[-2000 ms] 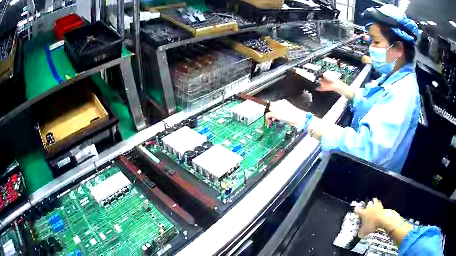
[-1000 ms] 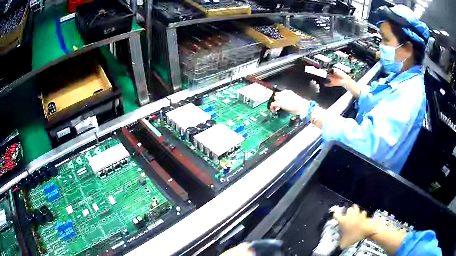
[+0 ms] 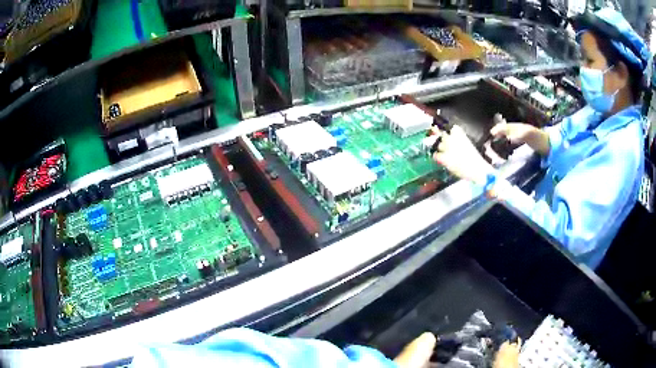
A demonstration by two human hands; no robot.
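Grey-white parts with dark stripes (image 3: 472,334) are between my hands over the deep black bin (image 3: 575,269), at the bottom edge of the picture. My left hand (image 3: 417,352) is to their left, partly cut off, with dark coverings or fingers beside the parts. My right hand (image 3: 508,353) is to their right, mostly cut off, and seems to hold them. Blur hides the exact grip of both hands. Rows of white parts (image 3: 561,345) lie in the bin to the right of my right hand.
A green circuit board (image 3: 155,244) with one white block group and blue parts lies in a pallet on the conveyor. Another board (image 3: 388,144) with several white blocks lies beyond it. A co-worker (image 3: 590,165) reaches over that board. A cardboard tray (image 3: 155,93) and red parts (image 3: 41,177) are on the shelf.
My left arm and hand have come in over the bin. My right hand has moved down with the grey-white parts. The view has shifted, and the co-worker's hands have moved closer together.
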